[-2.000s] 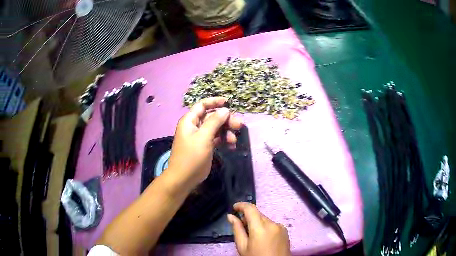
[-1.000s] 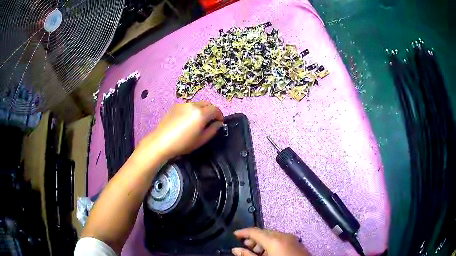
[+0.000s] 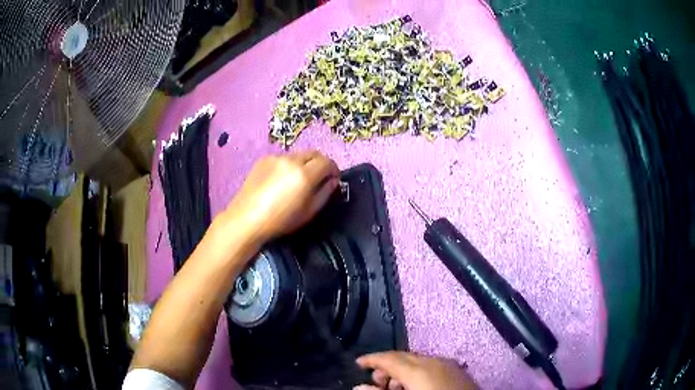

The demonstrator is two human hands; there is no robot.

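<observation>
The black speaker panel [image 3: 373, 259] lies on the pink mat, with the speaker driver's silver-grey magnet [image 3: 254, 289] facing up at its left. My left hand [image 3: 293, 187] is over the panel's upper end, fingers bent down, fingertips at a small silvery piece [image 3: 345, 190] near the top edge. The fingers hide whether they grip it. My right hand [image 3: 415, 372] is at the panel's lower right, fingers curled, cut off by the bottom edge; whether it holds anything does not show.
A pile of terminal pieces [image 3: 381, 84] lies behind the panel. The electric screwdriver [image 3: 491, 293] lies right of it, bit pointing up-left. Black lead wires [image 3: 187, 190] lie at left, and a second cable bundle [image 3: 655, 183] lies on the green bench [image 3: 556, 46]. A fan [image 3: 76, 46] stands upper left.
My left hand has come down from above the panel to its upper edge. The view has moved closer, and the driver's magnet is now more exposed. My right hand remains near the panel's lower end.
</observation>
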